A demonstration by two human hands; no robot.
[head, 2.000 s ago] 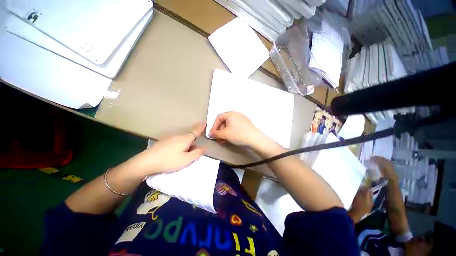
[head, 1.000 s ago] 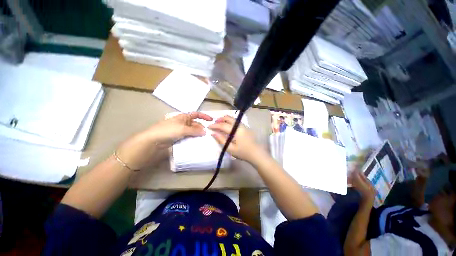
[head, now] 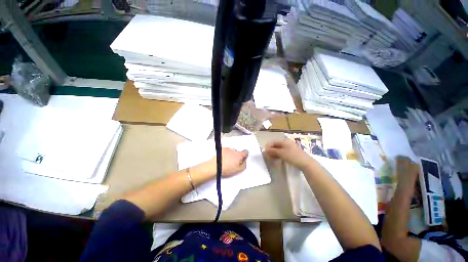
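White sheets [head: 251, 176] lie in front of me on the grey-beige board, with corners at differing angles. My left hand [head: 233, 161] rests over the sheets with its fingers curled; whether it grips one is unclear. My right hand [head: 279, 150] is just right of the sheets' upper right corner, fingertips pinched together; any small piece in them is too small to tell. The thick black electric screwdriver [head: 241, 66] hangs in the middle of the view, and its black cord [head: 219, 179] crosses in front of my left wrist.
A white work stack [head: 344, 184] lies at the right by a printed picture sheet [head: 310, 143]. A square white sheet [head: 191, 122] and a bag of small pieces [head: 248, 118] lie behind. Tall white stacks [head: 164, 41] stand at the back. Large white sheets [head: 66, 143] lie left. Another person's arm [head: 403, 204] is right.
My hands have moved apart: the left lies over the sheets, the right is beyond their right side. The neat pile is now fanned sheets. The view has shifted, and the screwdriver hangs more upright.
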